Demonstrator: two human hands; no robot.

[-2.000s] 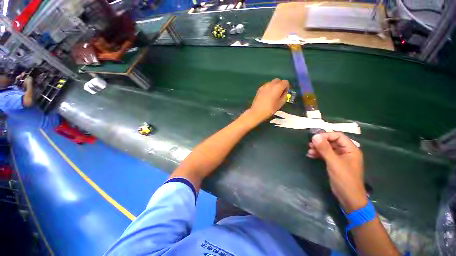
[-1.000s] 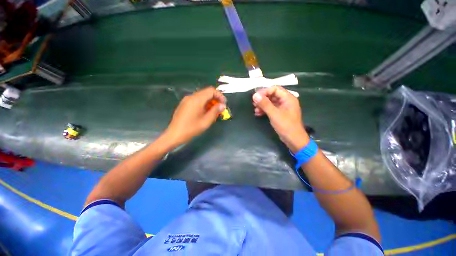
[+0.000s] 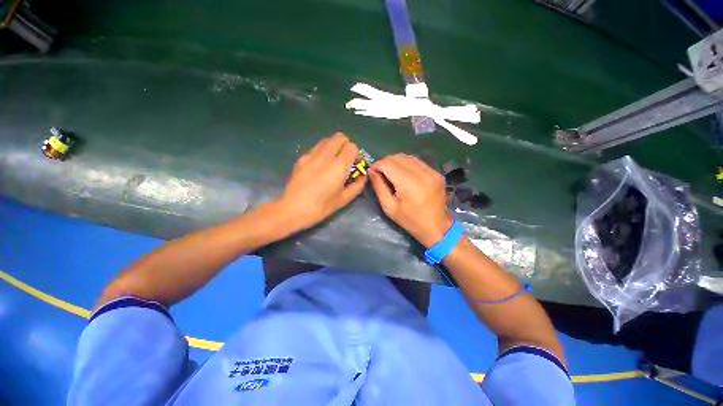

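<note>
My left hand (image 3: 323, 181) holds a small circuit board module (image 3: 359, 167) with a yellow block between its fingertips, above the dark green belt (image 3: 198, 119). My right hand (image 3: 408, 194) meets it from the right, its fingertips at the module. Whether a small part is between the right fingertips is hidden. A blue wrist strap (image 3: 446, 243) is on my right wrist. Several small black parts (image 3: 469, 196) lie loose on the belt just right of my right hand.
White strips (image 3: 388, 105) fan across the end of a blue-purple strip (image 3: 402, 28) with amber tape (image 3: 411, 62). Another module (image 3: 57, 143) lies far left. An open clear bag (image 3: 674, 246) with black contents is at right, below a metal frame arm (image 3: 642, 116).
The view has shifted. My right hand has moved from the white strips to the module in my left hand. The loose black parts beside my right hand are now uncovered.
</note>
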